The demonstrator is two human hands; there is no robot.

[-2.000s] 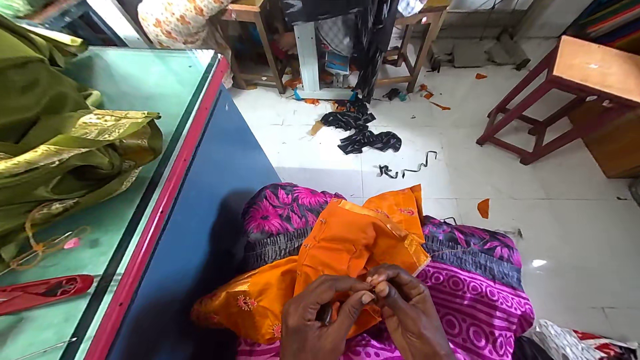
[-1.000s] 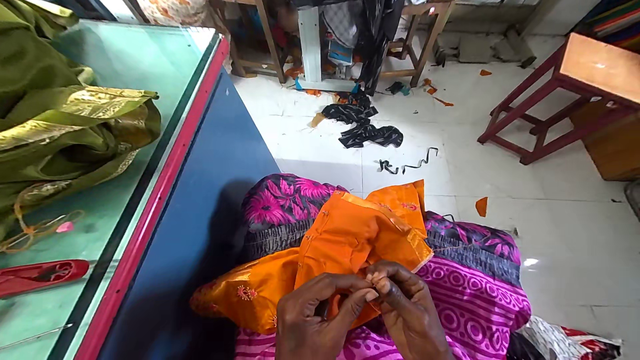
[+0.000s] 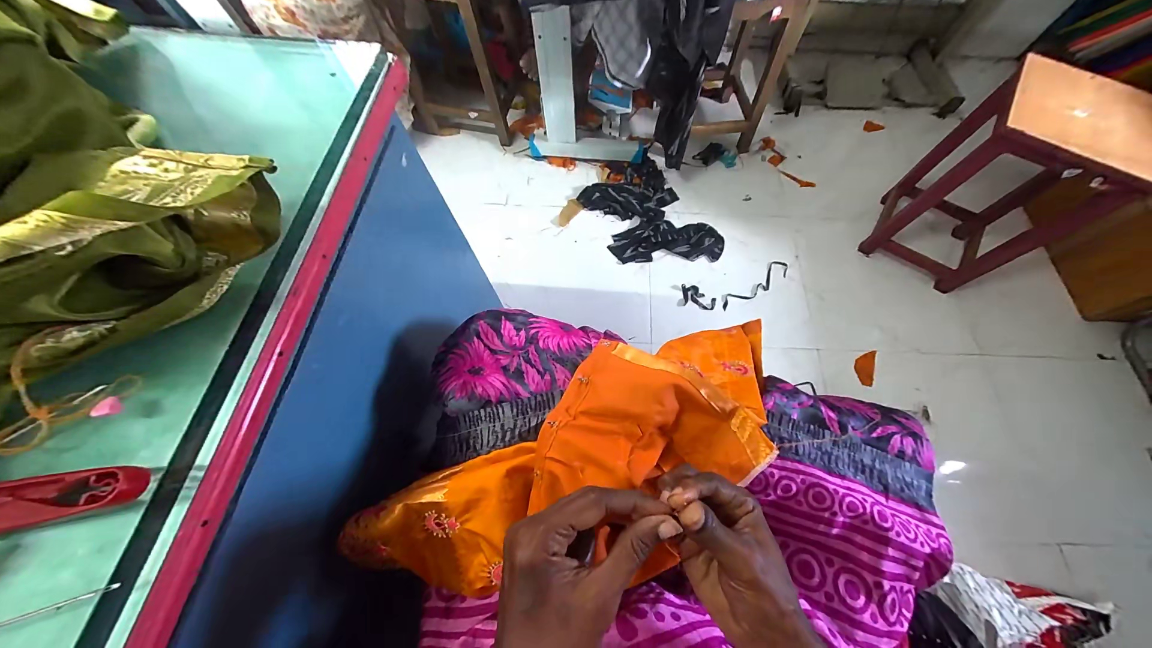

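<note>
An orange garment [image 3: 612, 423] with gold trim and small embroidered motifs lies across the lap, over purple and black patterned cloth [image 3: 846, 531]. My left hand [image 3: 576, 558] and my right hand [image 3: 733, 558] meet at the garment's near part, thumbs and fingertips pinched together. Whatever is between the fingertips is too small to make out; the orange cloth lies right behind and below them. Small fastenings run along one edge of the garment.
On the left, a glass-topped counter [image 3: 297, 297] with a pink-red edge bears olive-green cloth [image 3: 117, 216], a red tool [image 3: 72, 495] and tangled thread [image 3: 45, 414]. Black cloth scraps [image 3: 666, 238] lie on the tiled floor. A wooden stool [image 3: 1071, 126] stands at right.
</note>
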